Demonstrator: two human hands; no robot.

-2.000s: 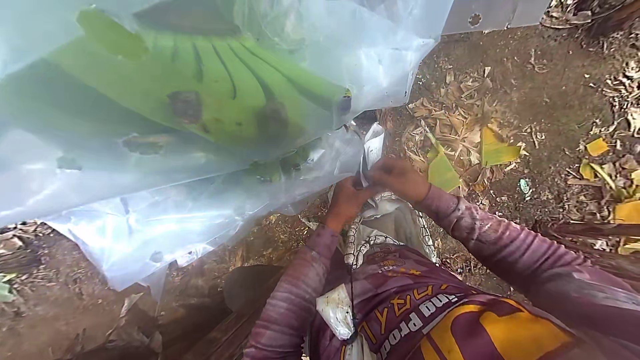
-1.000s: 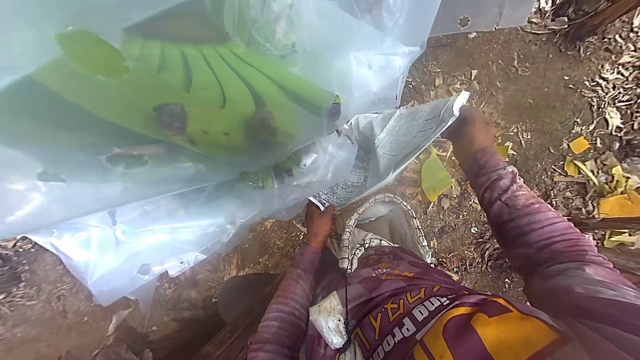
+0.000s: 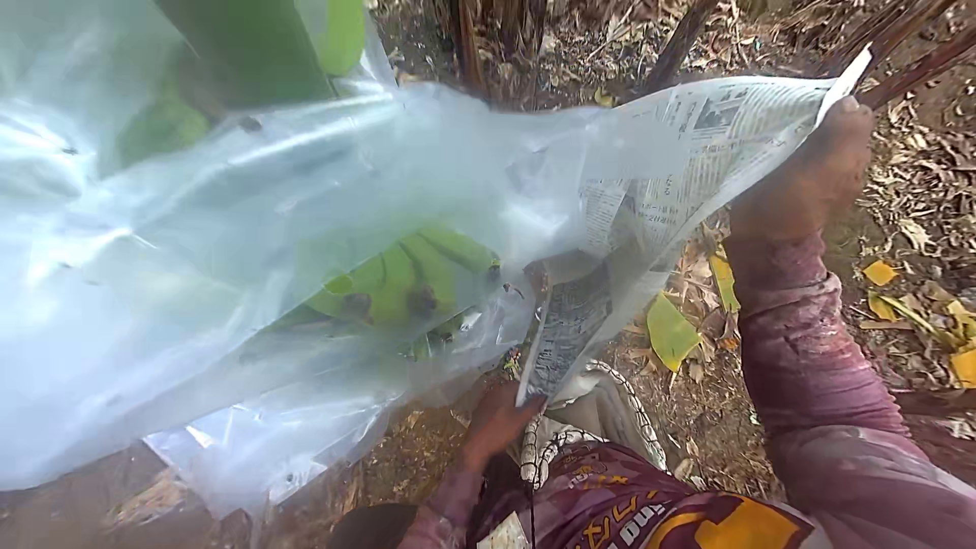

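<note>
A sheet of printed newspaper is stretched between my two hands. My right hand, raised at the right, grips its upper corner. Low in the middle, my left hand pinches the sheet's lower corner. Clear plastic film covers the left and centre of the view and overlaps part of the newspaper. Under the film is a hand of green bananas, with dark marks on the fruit and partly blurred by the plastic.
A white bag with a corded rim hangs at my waist. Dry leaves and yellow leaf pieces lie on the soil. Brown dry stalks stand at the top right.
Two seconds ago my hands were together at the folded paper; they then moved apart and the newspaper opened between them. The plastic film now reaches farther right. The view has shifted.
</note>
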